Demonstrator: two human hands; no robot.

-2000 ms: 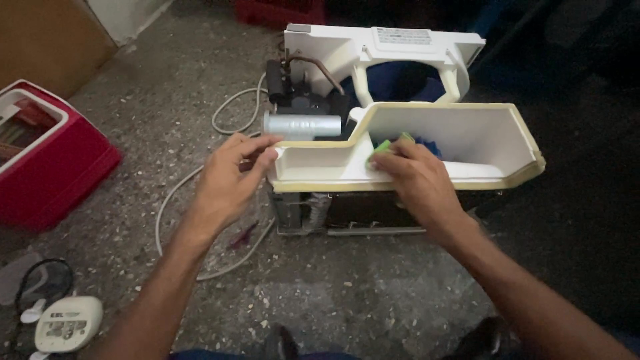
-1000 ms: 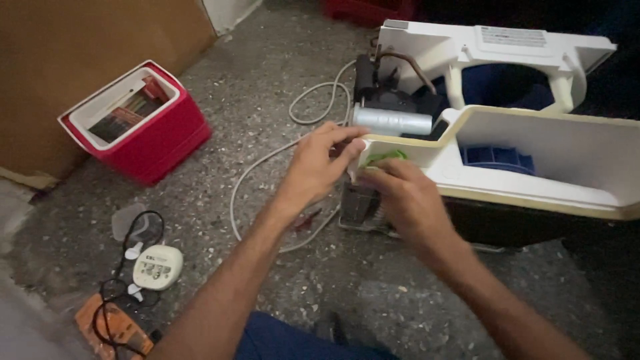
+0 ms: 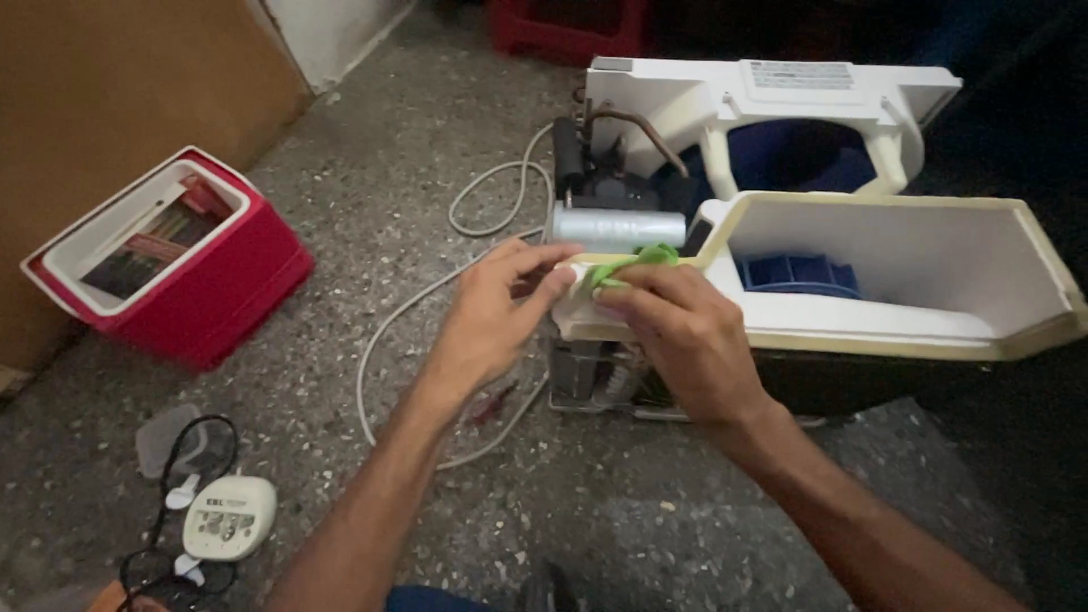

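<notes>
A window air conditioner unit stands on the floor, with its white foam housing [image 3: 892, 234] facing up and yellowish foam along the rim. My right hand [image 3: 684, 327] grips a green cloth [image 3: 633, 265] against the left end of this housing. At the same end, the thumb and fingertips of my left hand [image 3: 506, 297] touch the corner of the rim; whether they pinch it I cannot tell. Beyond the hands lies a silvery cylinder [image 3: 620, 227], near a bent copper pipe [image 3: 642, 132]. Inside the housing a blue blower wheel [image 3: 799, 274] shows in part.
On the left stands a red cooler box [image 3: 212, 280] with things inside. A grey cable [image 3: 374, 331] loops over the speckled floor beside the unit. A white battery charger [image 3: 229, 518], a black cord [image 3: 161, 510] and a clear plastic container [image 3: 174, 442] lie at lower left. A red stool [image 3: 565, 30] stands behind.
My right hand has moved with the green cloth from the middle of the housing to its left end, close to my left hand. The view has shifted.
</notes>
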